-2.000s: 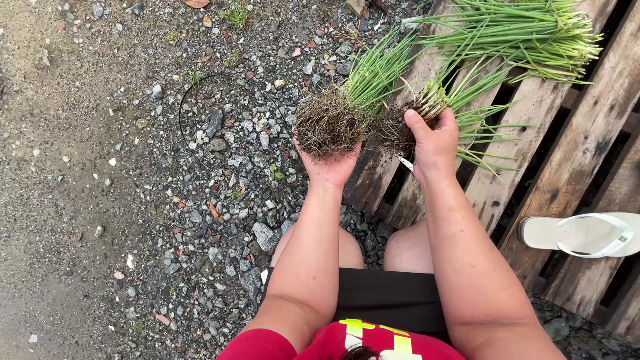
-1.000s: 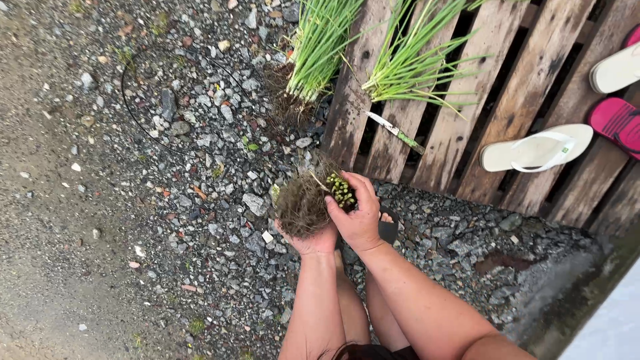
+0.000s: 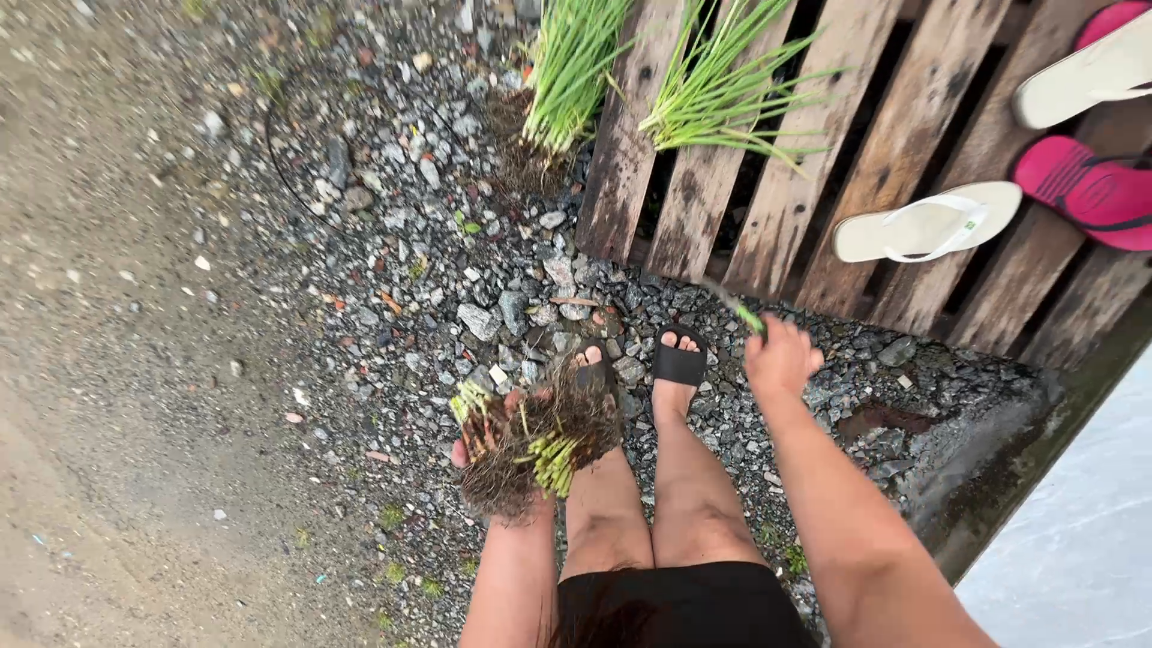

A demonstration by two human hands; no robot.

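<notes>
My left hand [image 3: 531, 490] holds up clumps of cut green-onion stubs with matted roots [image 3: 549, 423]; the roots hide most of its fingers. To the right, my right hand [image 3: 779, 358] grips a small knife [image 3: 749, 317] by its green handle, its blurred blade pointing up and left toward the pallet edge. A bunch of green onions with roots [image 3: 569, 85] lies at the pallet's left edge, its root end over the gravel. Cut green-onion leaves [image 3: 720, 94] rest on the slats beside it.
The wooden pallet [image 3: 814, 171] fills the upper right. White flip-flops [image 3: 931, 223] and pink ones [image 3: 1084, 191] stand on it. My feet in black slides [image 3: 679, 360] are on the gravel [image 3: 405, 270] between my hands. A pale surface [image 3: 1071, 531] lies at lower right.
The knife lay on the pallet one second ago and is now in my right hand, which has moved away from the root clumps. Those clumps stay in my left hand. The view has shifted.
</notes>
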